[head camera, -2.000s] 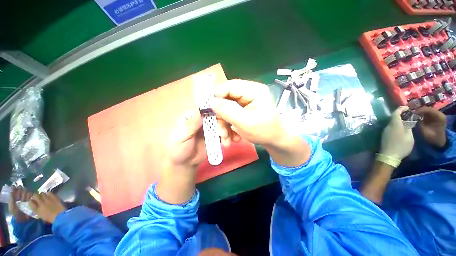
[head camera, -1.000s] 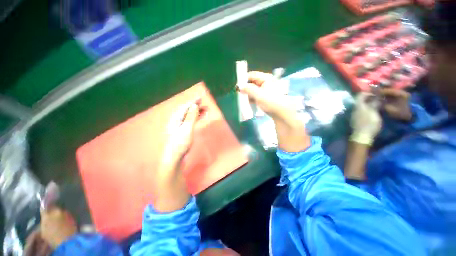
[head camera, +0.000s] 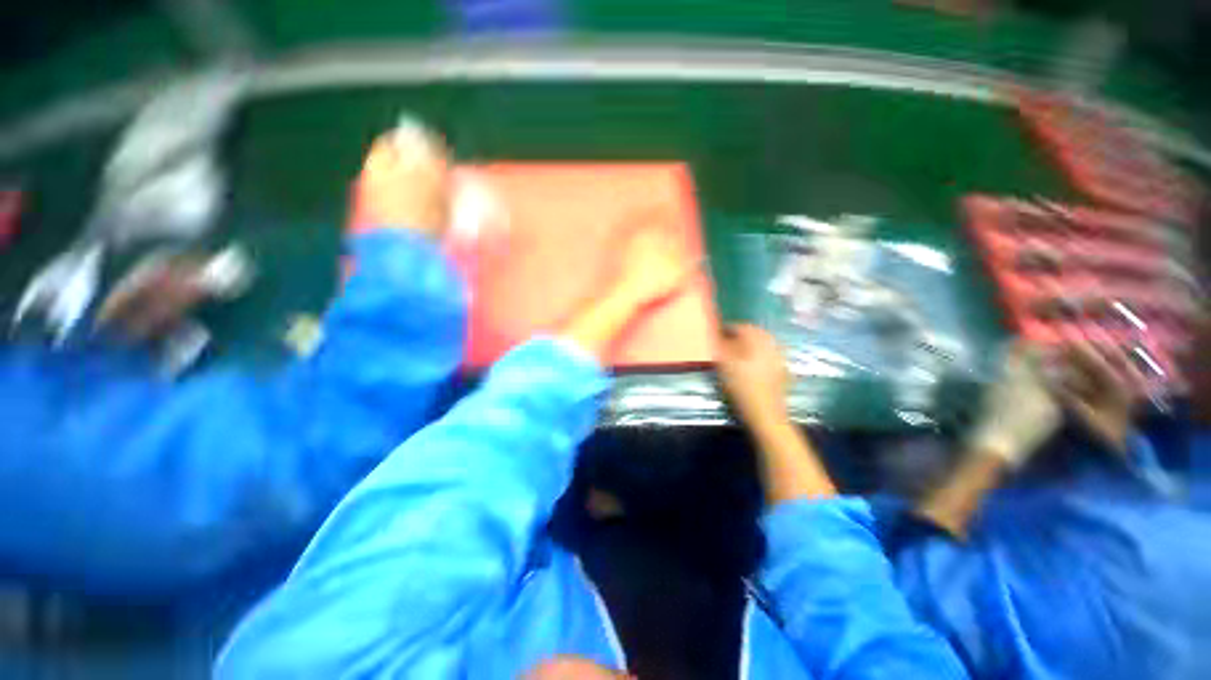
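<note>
The view is blurred. My left hand (head camera: 644, 286) is bare and over the right part of the orange-red mat (head camera: 545, 253); its fingers are too blurred to tell if it holds anything. My right hand (head camera: 754, 365) is at the mat's lower right corner, fingers pointing up; I cannot tell if it grips anything. No strap shows clearly in either hand. A pile of white and grey straps (head camera: 830, 259) lies right of the mat on a clear plastic sheet (head camera: 936, 259).
The left neighbour's hand (head camera: 405, 179) reaches over the mat's left edge with something whitish. The right neighbour's gloved hand (head camera: 1020, 409) is by the red parts tray (head camera: 996, 253). Crumpled clear bags (head camera: 166, 166) lie far left. Shiny plastic (head camera: 664, 401) lies along the bench's front edge.
The view has turned and levelled. My right hand has come down from beside the strap pile, and its white strap no longer shows. The left neighbour's arm now reaches onto the mat.
</note>
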